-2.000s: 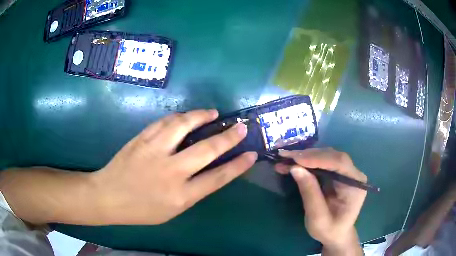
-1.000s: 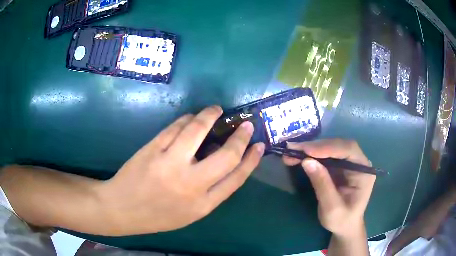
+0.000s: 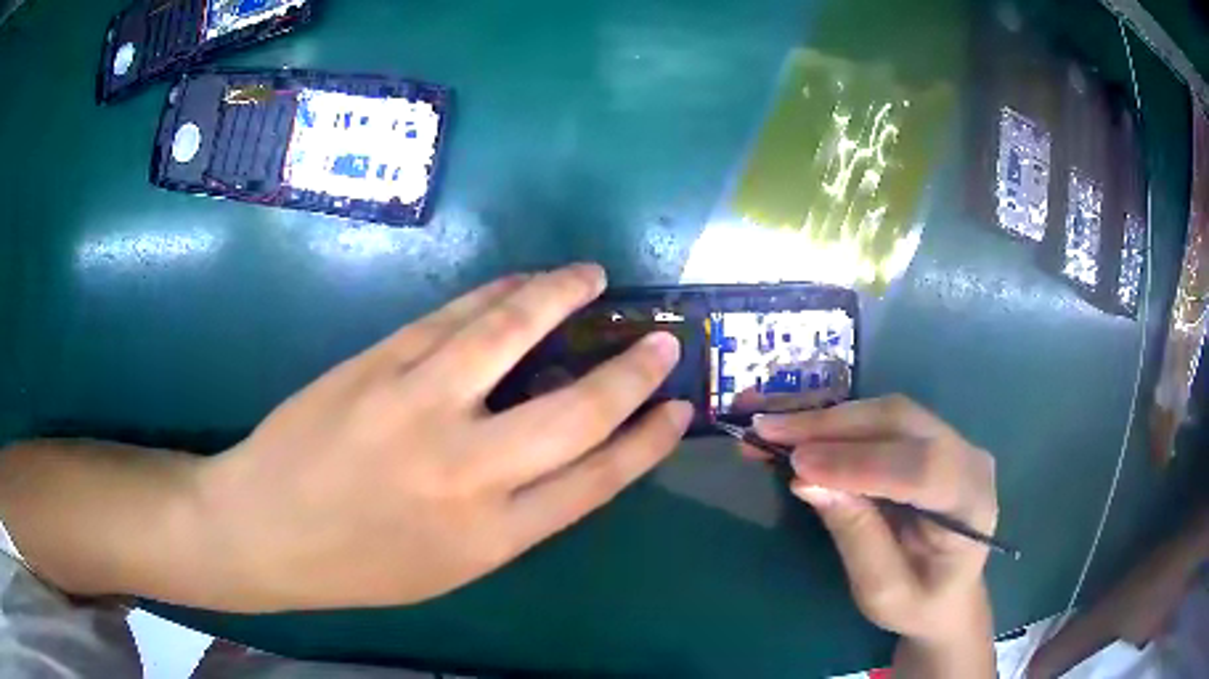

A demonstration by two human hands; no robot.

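Observation:
An open black phone housing point(image 3: 683, 312) lies on the green surface at the centre, roughly level, with its bright circuit board point(image 3: 785, 353) at the right end. My left hand point(image 3: 438, 425) lies over the housing's left part with fingers spread, pressing it down and hiding much of it. My right hand point(image 3: 886, 504) holds dark tweezers point(image 3: 928, 512). The tips are at the housing's lower edge, near the board's lower left corner. Whether they hold a small piece cannot be told.
Two more open phones, one whole point(image 3: 302, 146) and one cut off point(image 3: 199, 40), lie at upper left. A yellow-green tape sheet point(image 3: 809, 159) lies beyond the housing. Glare-faded phone units point(image 3: 1024, 173) stand at right. An orange-amber strip point(image 3: 1184, 305) and another person's arm point(image 3: 1134, 584) are at far right.
The housing has turned from tilted to nearly level, its board end now lower. My left hand keeps its hold. The tweezers have shifted slightly down and point more steeply.

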